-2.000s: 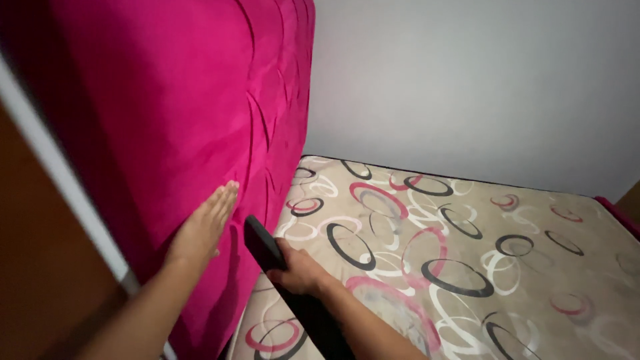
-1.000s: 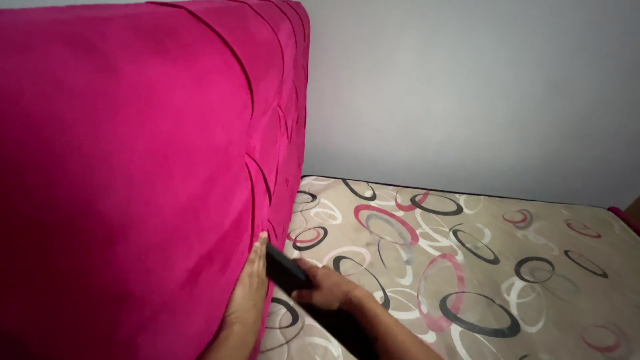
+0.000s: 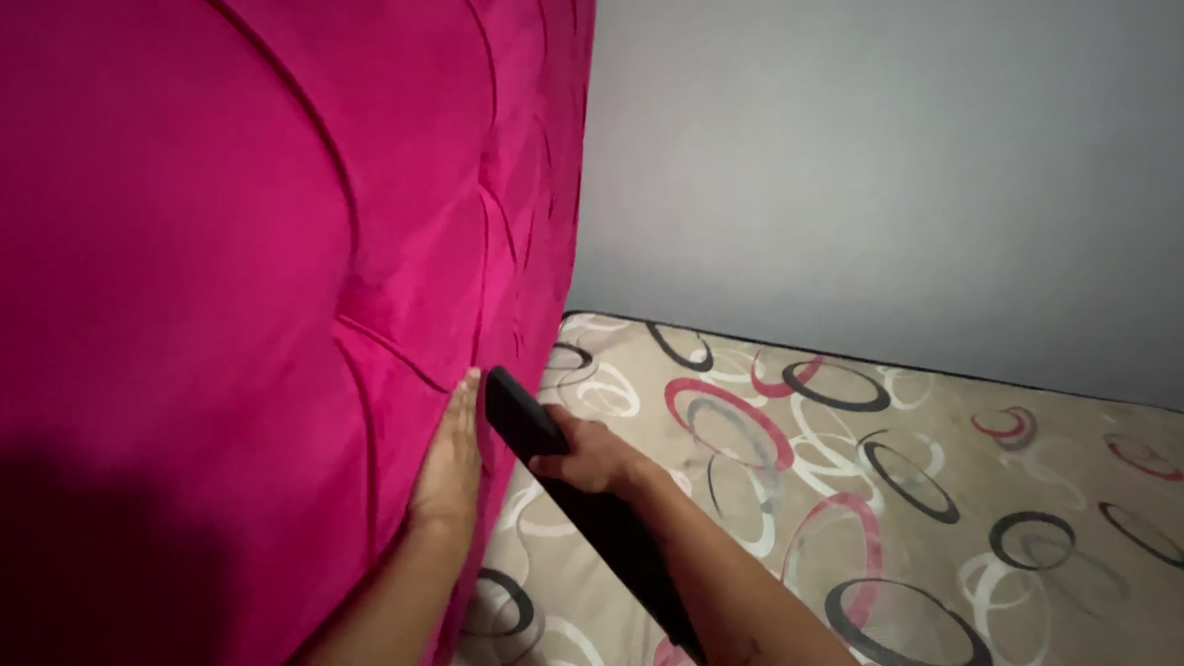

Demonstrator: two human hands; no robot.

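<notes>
My left hand (image 3: 451, 462) lies flat with its fingers extended against the pink padded headboard or cushioned panel (image 3: 231, 277), which stands upright on the left and has curved seams. Just right of those fingertips is the end of a long black flat object (image 3: 601, 527); its exact kind cannot be told. My right hand (image 3: 587, 451) grips it near its upper end, and its lower part runs out of view at the bottom. Beneath it lies a beige mattress (image 3: 740, 573) patterned with black, white, pink and red rings.
A plain grey wall (image 3: 879, 166) rises behind the mattress, whose dark piped edge (image 3: 832, 353) runs along it. The pink panel meets the mattress's left side. A dark shadow falls on the panel at the lower left.
My left hand, apart from the pink panel's right part two seconds ago, now lies against it. The right hand still holds the black object. The view has shifted.
</notes>
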